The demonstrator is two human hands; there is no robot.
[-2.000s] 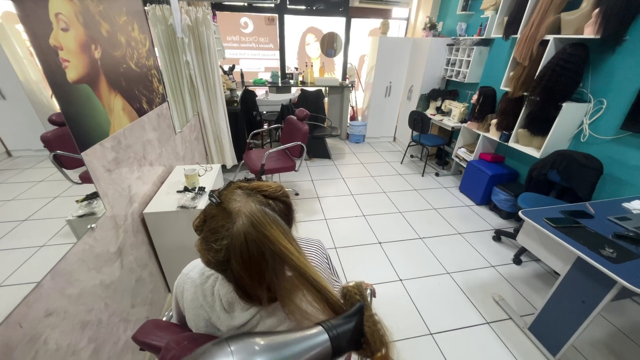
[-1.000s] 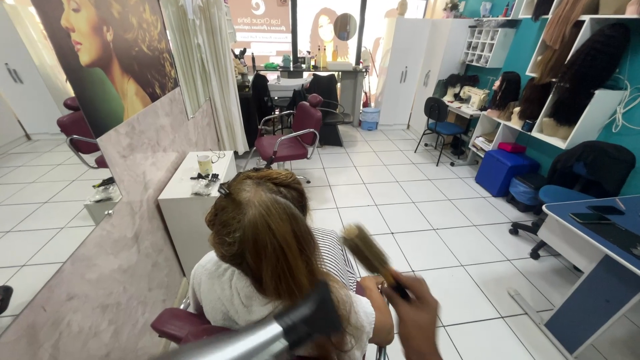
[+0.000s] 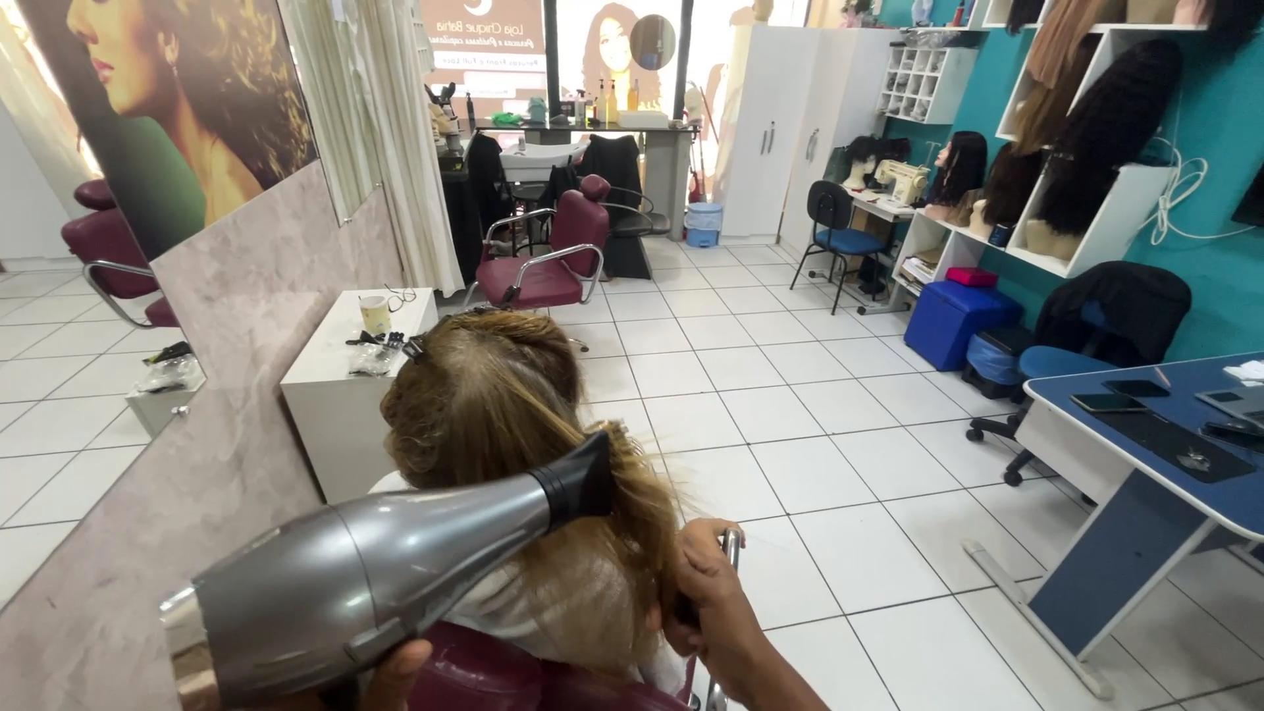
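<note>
My left hand [image 3: 397,676], low in the view, grips a grey hair dryer [image 3: 365,563] with a black nozzle [image 3: 590,479]. The nozzle points right, at the long light-brown hair [image 3: 494,395] of a person seated facing away. My right hand [image 3: 706,588] is closed around the dark handle of a hairbrush at the right side of the hair; the brush head is mostly hidden in the strands. A black hair clip [image 3: 415,346] sits at the left of the head. A white towel [image 3: 504,602] covers the shoulders.
The person sits in a burgundy salon chair [image 3: 474,671]. At the left stand a mirror and a white cabinet [image 3: 341,415] with a cup [image 3: 375,313] and clips. Another burgundy chair [image 3: 553,257] is ahead. A blue desk [image 3: 1155,395] with phones stands at the right, near wigs on wall shelves.
The hairbrush, seen raised clear of the hair one second ago, is now in the strands at the right. The dryer's nozzle has come up beside the hair.
</note>
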